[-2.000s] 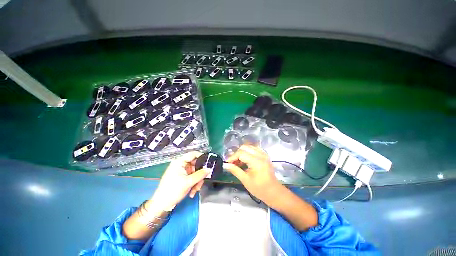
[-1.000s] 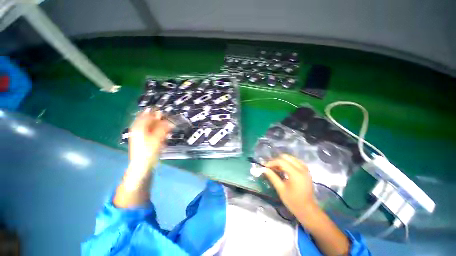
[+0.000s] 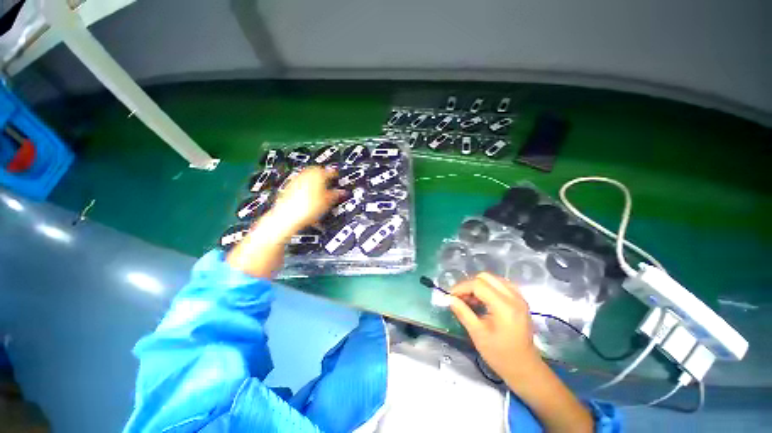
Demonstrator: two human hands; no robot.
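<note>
My left hand is over the clear blister tray of round black electronic units with silver-white oblong plates. Its fingertips are at the units in the tray's middle; whether they grip one cannot be told. My right hand is at the bench's front edge and holds the dark plug of a thin black lead between thumb and finger, pointing left. The lead runs behind the hand and on towards the power strip.
Plain black discs and a shiny clear plastic bag lie right of centre. White adapters sit on the strip. A second tray and a flat black rectangle are at the back. A blue crate stands far left.
The unit at the front edge has left my hands. My left hand has moved to the tray, lately further back and right over it. My right hand still holds the lead. The view has shifted left.
</note>
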